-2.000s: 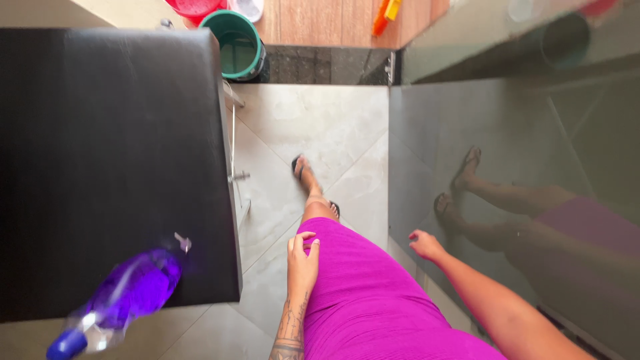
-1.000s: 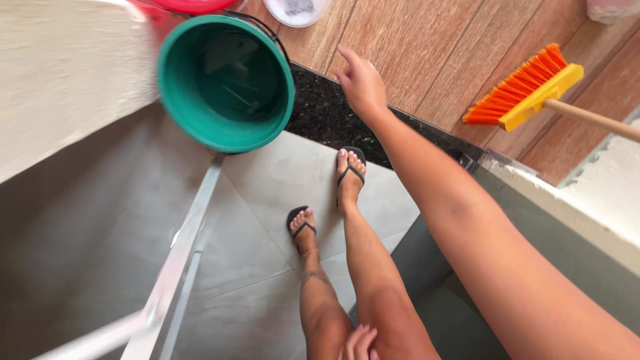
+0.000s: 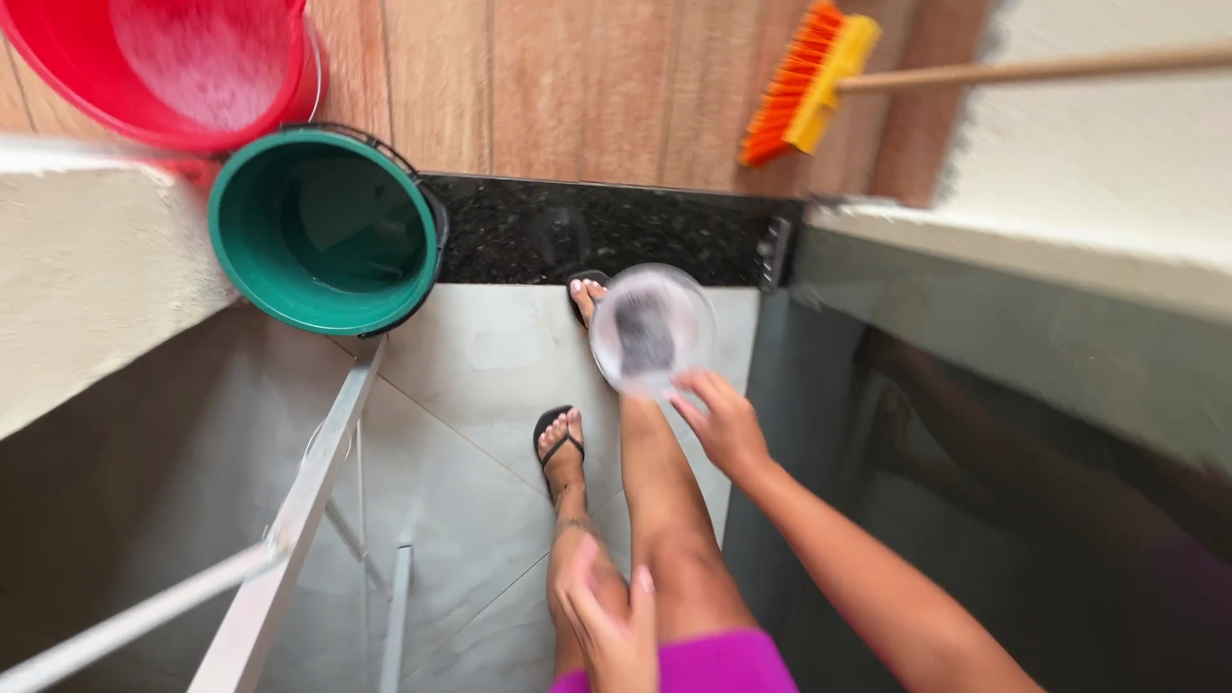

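My right hand [image 3: 722, 419] grips the rim of a round clear plastic container [image 3: 654, 327], held over my legs. Something dark grey shows in the container, too blurred to name. My left hand [image 3: 608, 616] is above my left thigh, fingers apart and holding nothing. A green bucket [image 3: 226, 226] with dark-looking liquid stands at upper left, its black handle folded along the rim. Touching or close behind it is a red bucket [image 3: 87, 115] with foamy contents.
An orange-bristled broom [image 3: 818, 82] with a wooden handle lies at upper right on wood-look flooring. A black granite threshold [image 3: 597, 226] crosses ahead of my feet. Metal legs [image 3: 308, 500] of a stand rise at left. A dark glossy panel [image 3: 962, 462] borders the right side.
My right hand, empty and reaching forward a second ago, now holds the clear container. That round container stood on the wood-look floor beside the buckets. The view has moved off the black tabletop.
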